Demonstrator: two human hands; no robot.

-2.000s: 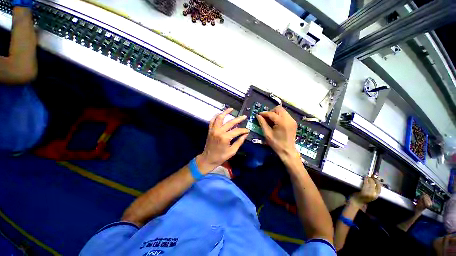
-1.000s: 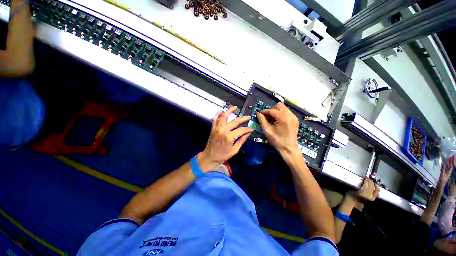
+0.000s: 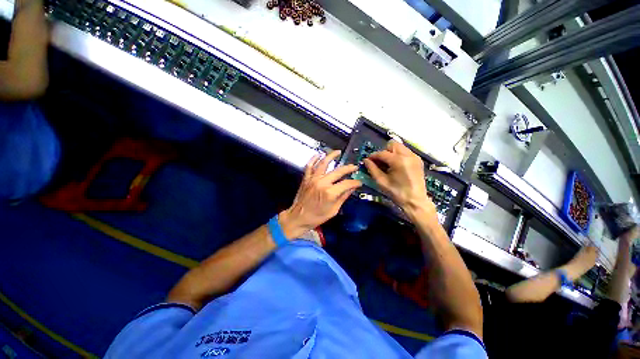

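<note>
A black pallet sits tilted across the rail in front of me. Green circuit boards with parts on them lie in it. My left hand rests at the pallet's left end, fingers spread, fingertips at the board's edge. My right hand is over the pallet's left half, thumb and forefinger close together on the board. Whether a small part is between the fingertips is hidden.
A long row of green circuit boards lies in the rail at left. Brown components lie on the bench at the top. A blue bin stands at right. Other people's arms reach in at right and left. An orange frame is below left.
My hands stay at the same part of the pallet with small finger shifts. At right, the neighbouring person's hand has left the rail and moved right; a dark bag now shows near the blue bin.
</note>
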